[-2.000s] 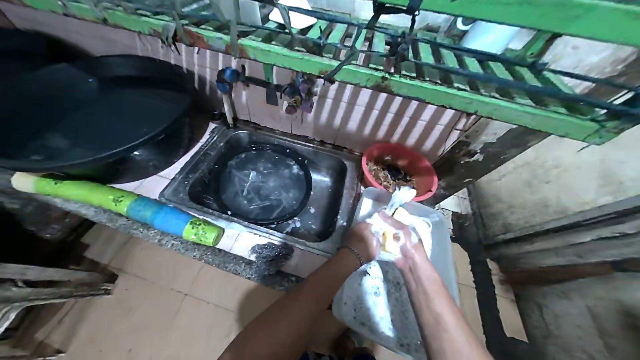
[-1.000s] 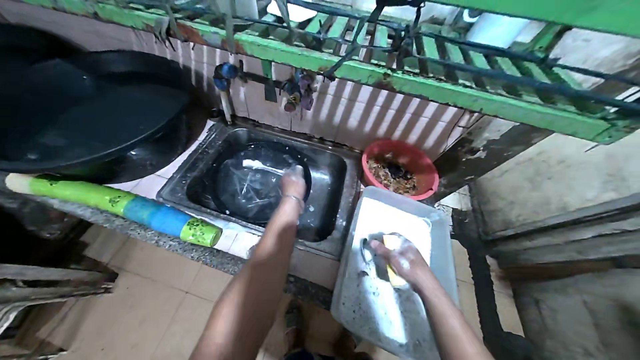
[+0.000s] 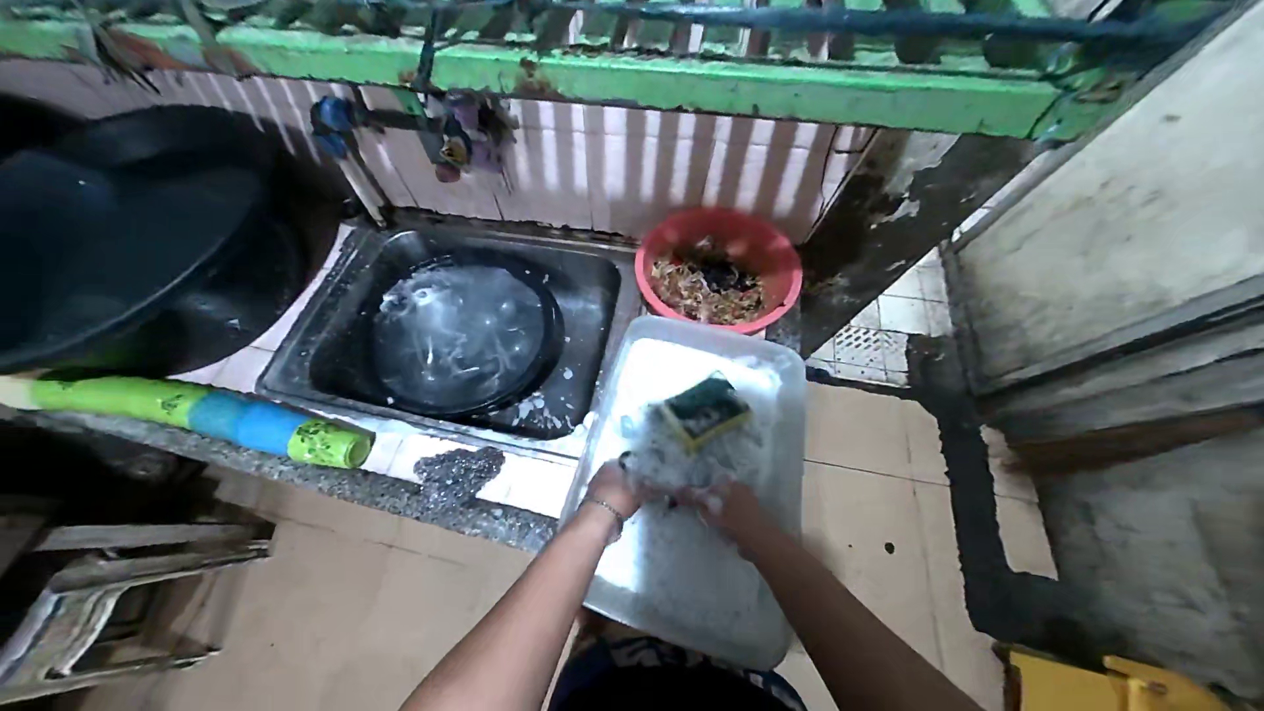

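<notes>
A pale plastic tub [image 3: 671, 592] stands at the right of the sink, with suds inside. A green and yellow scrubbing sponge [image 3: 706, 410] lies in its upper half. Both hands are over the tub, just below the sponge. My left hand [image 3: 617, 486], with a bracelet at the wrist, is near the tub's left side. My right hand [image 3: 719, 506] is close beside it, fingers pointing toward the left hand. Blur and suds hide whether either hand holds something small. A round black basin [image 3: 464, 336] with cloudy water sits in the metal sink [image 3: 592, 346].
A red bowl [image 3: 721, 232] of food scraps stands behind the tub. Nested green and blue cups [image 3: 237, 420] lie along the counter, beside a dark mesh scourer [image 3: 459, 474]. Large black basins [image 3: 118, 237] stand at left. A green slatted rack [image 3: 691, 84] hangs above; a tap [image 3: 360, 178] rises behind the sink.
My left hand has moved from the black basin to the tub, beside my right hand. The sponge, in my right hand a second ago, now lies in the tub.
</notes>
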